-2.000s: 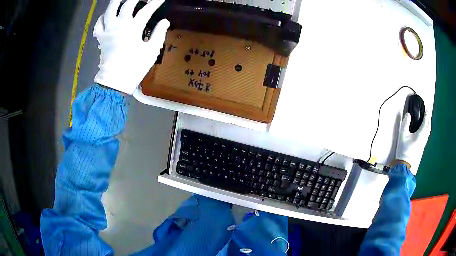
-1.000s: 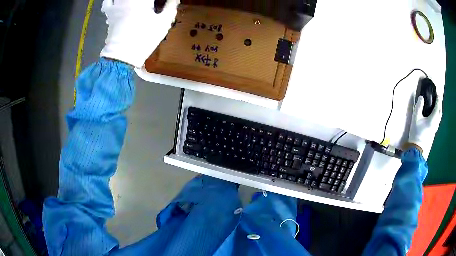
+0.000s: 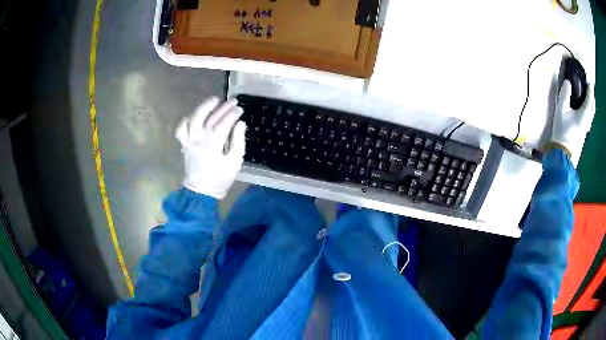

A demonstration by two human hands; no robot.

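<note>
My left hand (image 3: 214, 147), in a white glove, is over the left end of the black keyboard (image 3: 359, 151) on its white pull-out tray. Its fingers are slightly apart and I see nothing in it. My right hand (image 3: 569, 123), also gloved, is at the right edge of the white table, on the black mouse (image 3: 575, 83). The brown test fixture (image 3: 286, 41) lies on the table at the top, partly cut off by the picture's edge, with handwritten black marks and a black side block.
The mouse cable (image 3: 528, 86) curves over the white table (image 3: 438, 66). Part of a tape roll (image 3: 568, 6) shows at the top right. Orange-red pads (image 3: 585, 242) lie at the lower right. A yellow line (image 3: 97, 153) runs along the grey floor at left.
My left hand has left the fixture's left side and come down to the keyboard's left end. My right hand stays on the mouse. The table has shifted upward in view.
</note>
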